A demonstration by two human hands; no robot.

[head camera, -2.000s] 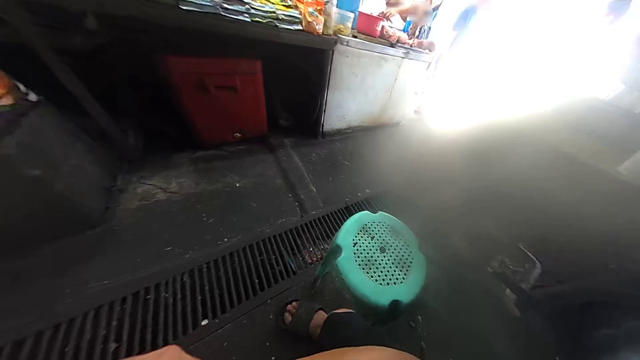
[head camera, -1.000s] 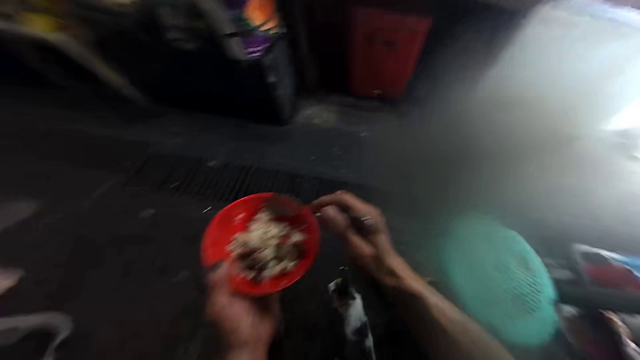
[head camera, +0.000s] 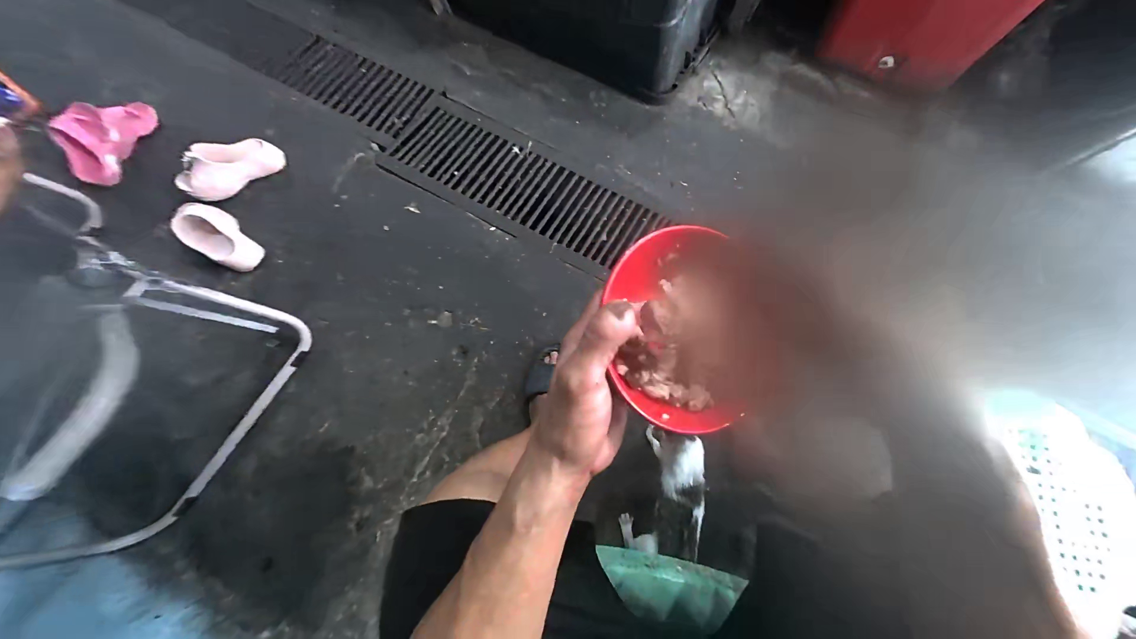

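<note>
My left hand grips the rim of a red plastic bowl, thumb inside, fingers beneath. The bowl is tilted and holds pale, lumpy food. A dark blurred smear covers the bowl's right side and my right hand, so its fingers and anything in them cannot be made out. Under the bowl, between my legs, a white-and-dark cat shows in part. Below it is the edge of a green plastic stool.
A metal drain grate crosses the dark floor. Pink clogs and pale shoes lie left, near a metal tube frame. A black bin and a red container stand ahead. A perforated stool is at right.
The bowl and both hands, out of view two seconds ago, are in view from one second ago. The right hand has moved over the bowl's right side. The view has swung left and down.
</note>
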